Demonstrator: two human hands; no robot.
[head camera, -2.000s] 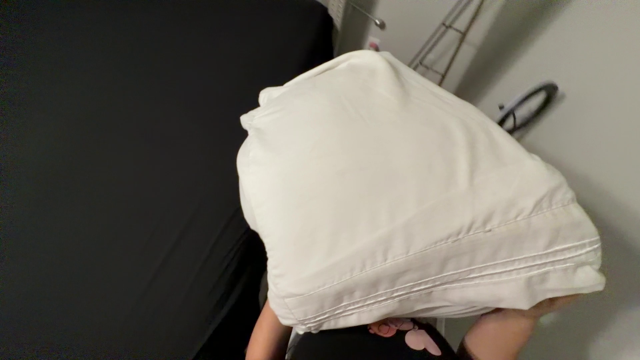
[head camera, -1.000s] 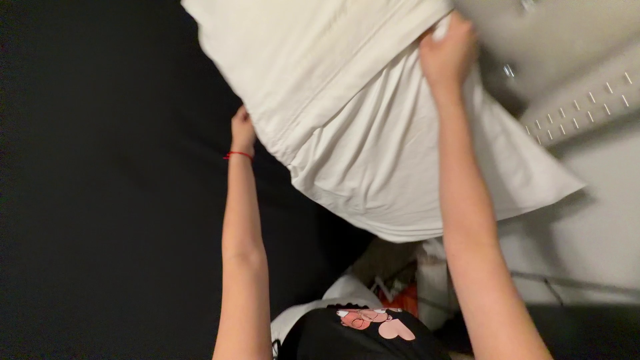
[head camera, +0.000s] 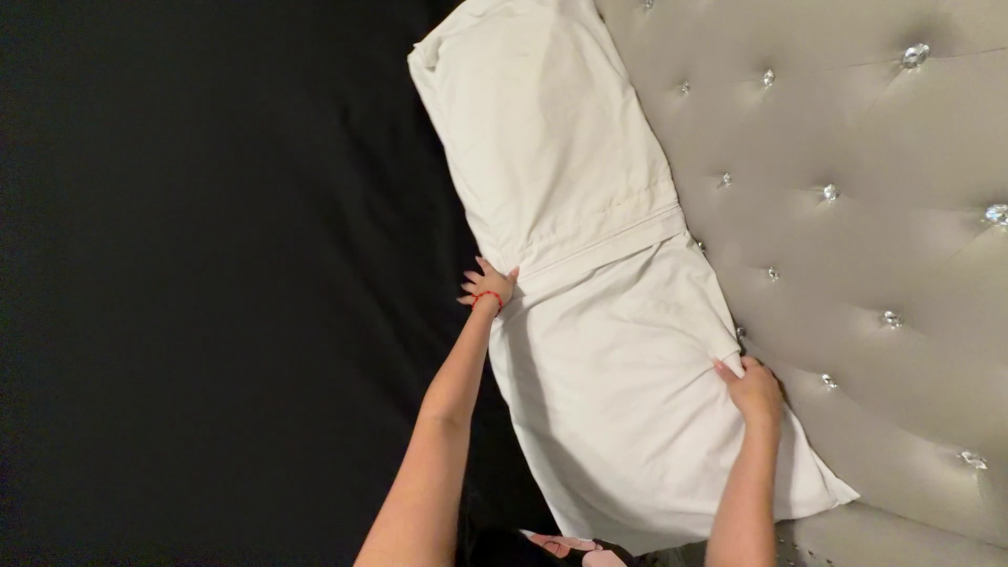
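Observation:
A white pillow in a white pillowcase (head camera: 551, 126) lies along the headboard, on a black bed sheet (head camera: 197, 276). Its far part is plump, with a stitched hem across the middle. White fabric (head camera: 614, 394) extends from beneath that hem toward me, wrinkled and flatter. My left hand (head camera: 490, 287), with a red bracelet at the wrist, rests at the pillow's left edge by the hem, fingers spread. My right hand (head camera: 752, 386) pinches the right edge of the nearer white fabric, beside the headboard.
A grey tufted headboard (head camera: 827, 252) with crystal-like buttons runs down the right side, touching the white fabric. Black bedding fills the left side. Part of my black top with a pink print (head camera: 575, 547) shows at the bottom edge.
The pillow has come down from my hands onto the bed against the headboard. My left hand has opened its fingers, and my right hand is lower along the fabric's edge. The view has shifted toward the headboard.

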